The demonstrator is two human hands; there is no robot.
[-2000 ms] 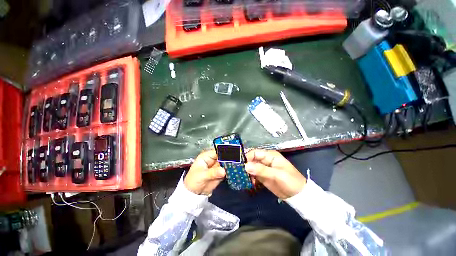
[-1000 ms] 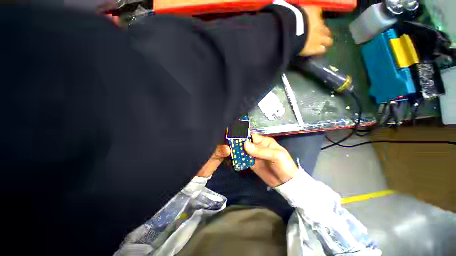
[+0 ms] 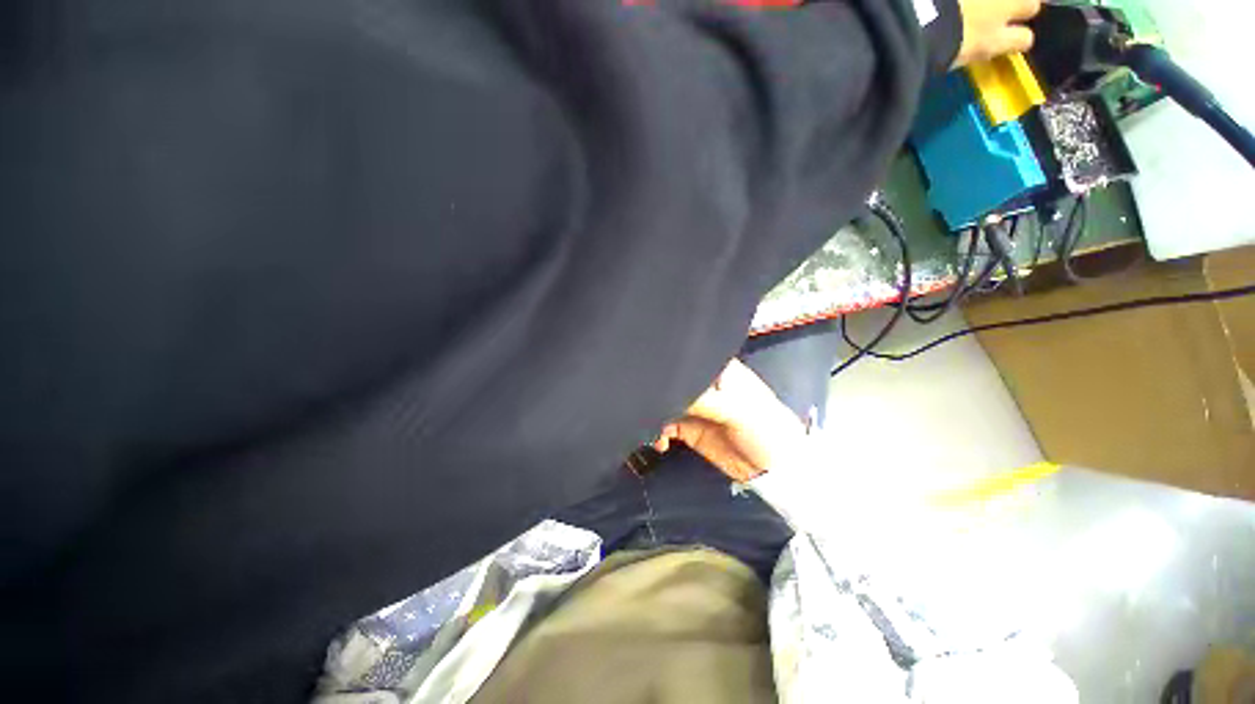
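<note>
My right hand [image 3: 730, 424] is above my lap, partly covered by another person's dark sleeve. Its fingers are curled at the lower end of the phone circuit board [image 3: 641, 461], of which only a small dark corner with gold marks shows. The rest of the board is hidden behind the sleeve. My left hand is hidden too; only my left white sleeve [image 3: 537, 557] shows.
Another person's dark sleeve [image 3: 413, 275] fills the left and middle of the view. That person's hand [image 3: 994, 30] is at the blue block [image 3: 980, 158] with its yellow piece. Black cords hang over the bench edge [image 3: 840, 305].
The other person's arm has reached further right, from the black cylindrical tool to the blue block. It now hides my left hand and most of the board. The view has shifted.
</note>
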